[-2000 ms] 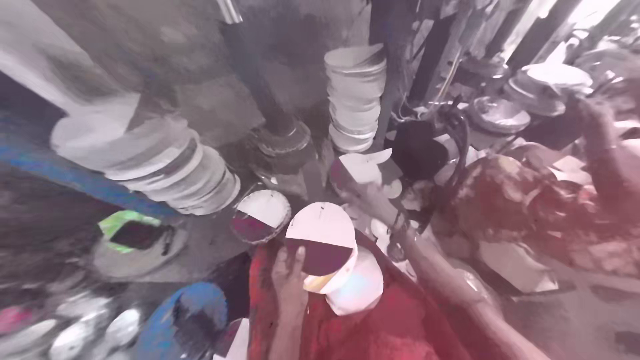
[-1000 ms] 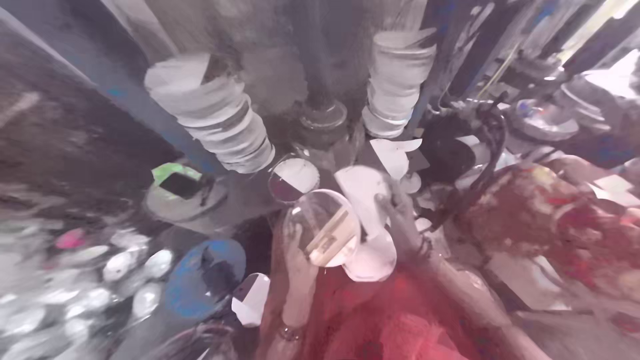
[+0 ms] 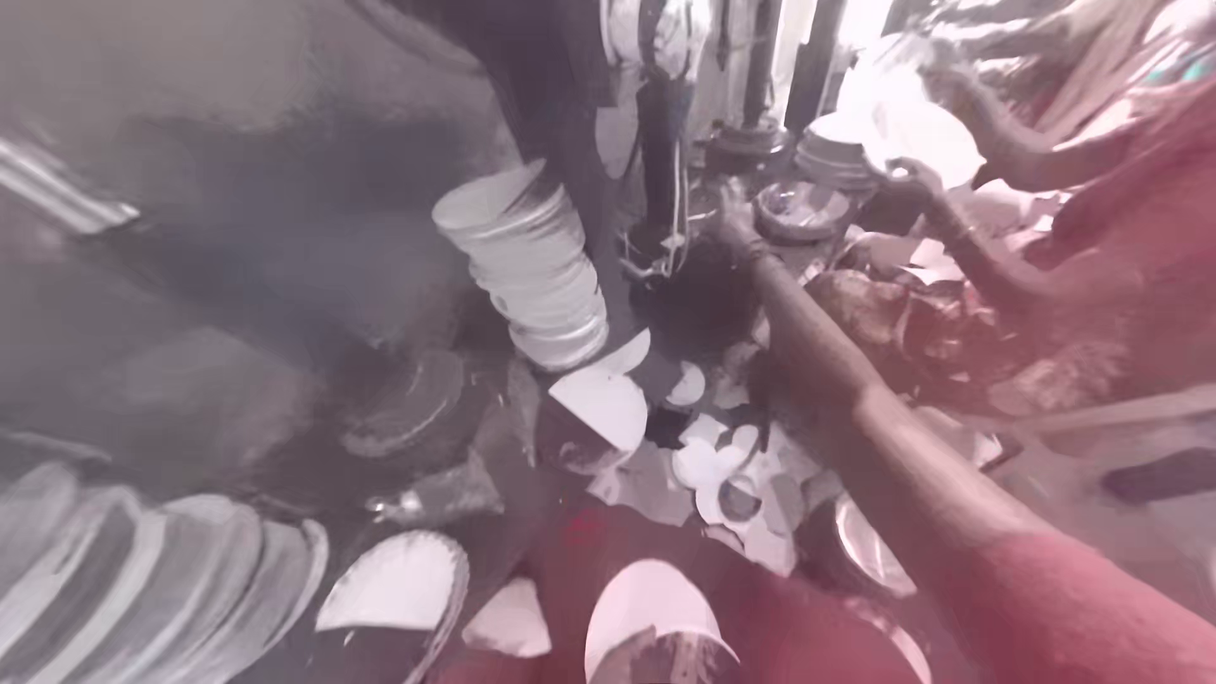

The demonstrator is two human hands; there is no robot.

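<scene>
At the bottom edge, my left hand [image 3: 665, 657] holds a round two-tone piece [image 3: 654, 594], white above and dark below; the hand is partly cut off by the frame. My right arm stretches far forward, and my right hand [image 3: 736, 220] is beside a shallow metal bowl [image 3: 803, 211] with small contents. Blur hides whether its fingers hold anything. Another white-and-dark round piece [image 3: 608, 408] lies on the floor near white cut scraps [image 3: 750, 475]. A similar half-white disc [image 3: 394, 579] is at the lower left, beside a loose pale scrap [image 3: 511, 619].
A tall stack of round white pieces [image 3: 541, 275] stands at the centre, and another stack [image 3: 180, 579] is at the lower left. On the right, a co-worker's hands [image 3: 917, 176] hold a large pale disc [image 3: 936, 138] near stacked round containers [image 3: 836, 147].
My right hand has left the round pieces by my left hand and reached far forward. My left hand stays low with a round piece. The view has shifted strongly.
</scene>
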